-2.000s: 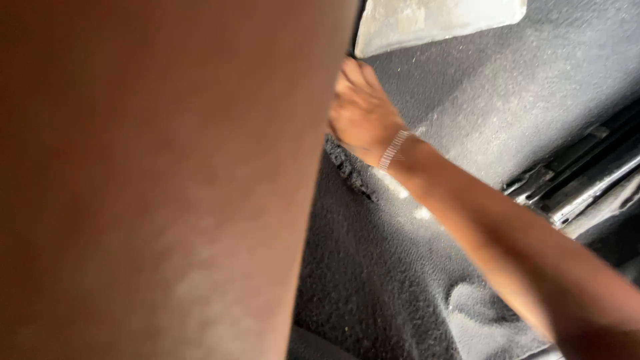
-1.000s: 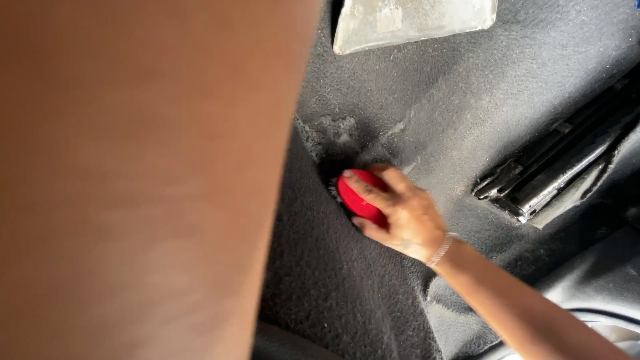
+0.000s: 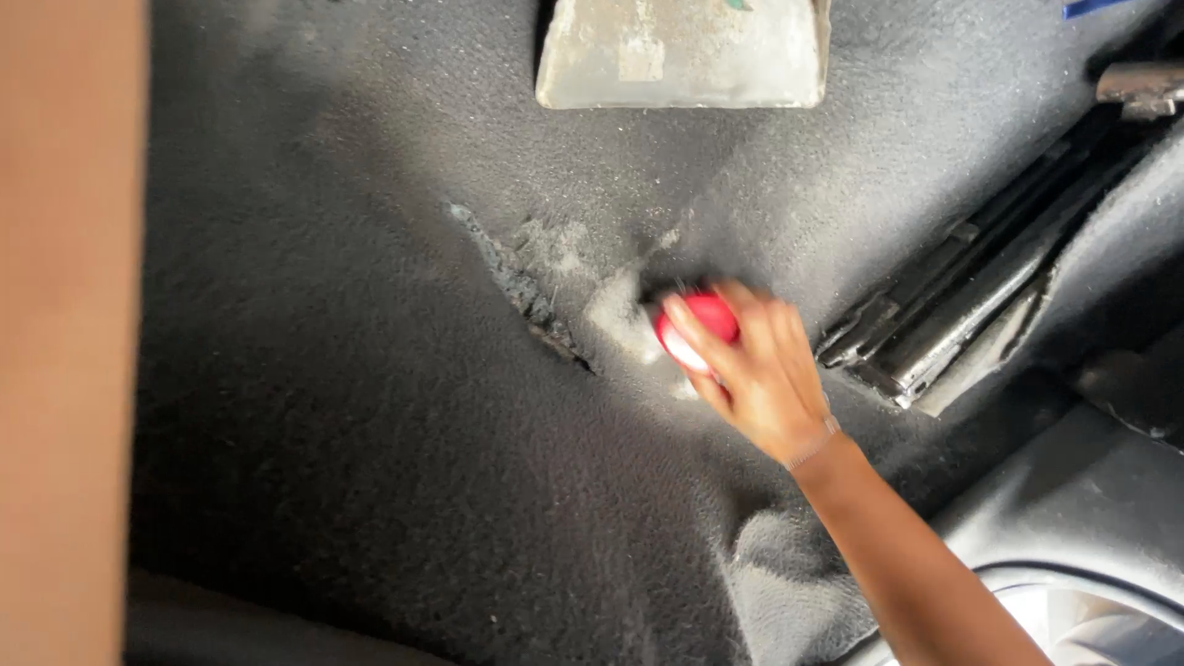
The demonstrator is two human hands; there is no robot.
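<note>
My right hand (image 3: pixel 768 370), with a thin bracelet at the wrist, is closed around a rounded red brush (image 3: pixel 700 324), blurred, right of the centre of the head view. Its dark underside is against the grey carpet of a vehicle floor (image 3: pixel 416 481). Pale, dusty patches (image 3: pixel 620 310) lie on the carpet just left of the brush. Farther left, a torn, frayed slit (image 3: pixel 518 287) runs diagonally through the carpet. My left hand is out of view.
A worn, pale metal plate (image 3: pixel 684 55) stands at the top centre. A black metal seat rail (image 3: pixel 962 287) crosses the right side. A brown panel (image 3: pixel 65 333) fills the left edge. Grey plastic trim with a round speaker-like part (image 3: pixel 1091 620) is at lower right.
The red brush shows in my right hand one second ago and now; it is now right of the frayed slit, beside the pale patches. The view has shifted, with less of the brown panel showing.
</note>
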